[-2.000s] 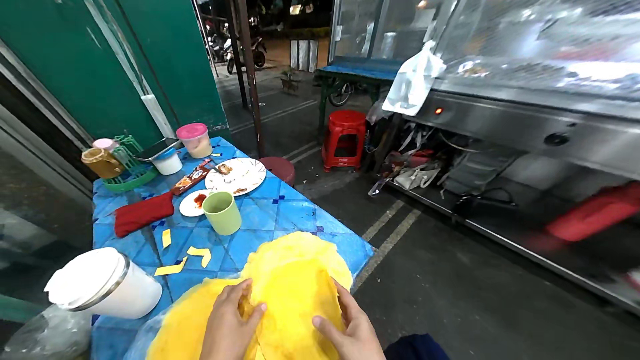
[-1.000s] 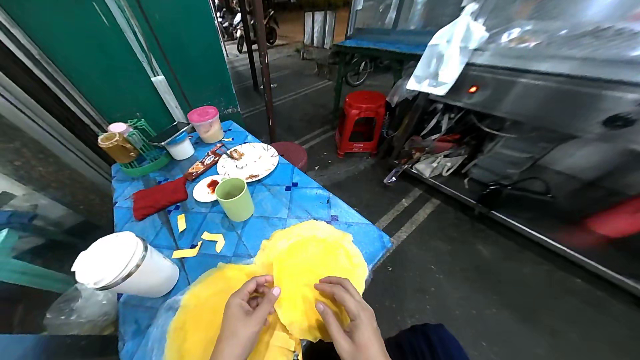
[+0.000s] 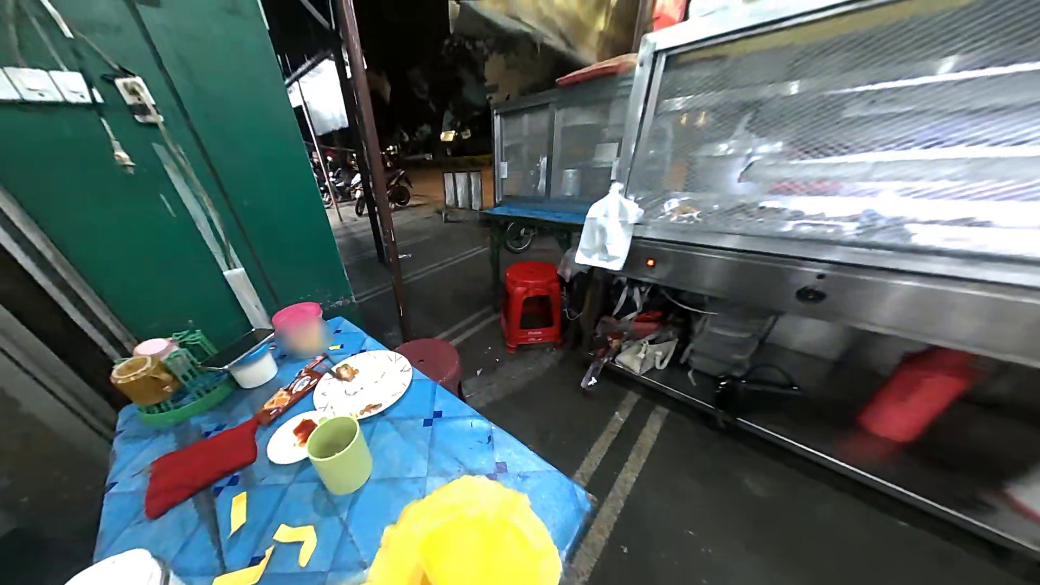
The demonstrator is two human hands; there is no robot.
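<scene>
Neither of my hands shows in the head view. A bright yellow, thin, ruffle-edged sheet-like piece (image 3: 471, 532) lies at the near edge of the table, cut off by the bottom of the view. Several pale yellow strips (image 3: 296, 540) rest left of it on the blue tablecloth (image 3: 520, 471). Beyond the yellow piece stands a light green cup (image 3: 340, 455). Behind the cup are a small white plate with red sauce (image 3: 284, 443) and a larger white plate with food scraps (image 3: 382, 378). A dark red cloth pouch (image 3: 199, 467) lies to the left.
A white lidded container (image 3: 126, 569) shows at the bottom left. Farther back on the table are a pink-lidded tub (image 3: 301, 329), a green basket (image 3: 187, 402) and a brown mug (image 3: 145, 380). A maroon stool (image 3: 435, 361), a red stool (image 3: 533, 305) and a metal display case (image 3: 845, 276) stand beyond.
Both hands were on the yellow piece in the earlier frames and are now out of view. The view has tilted upward.
</scene>
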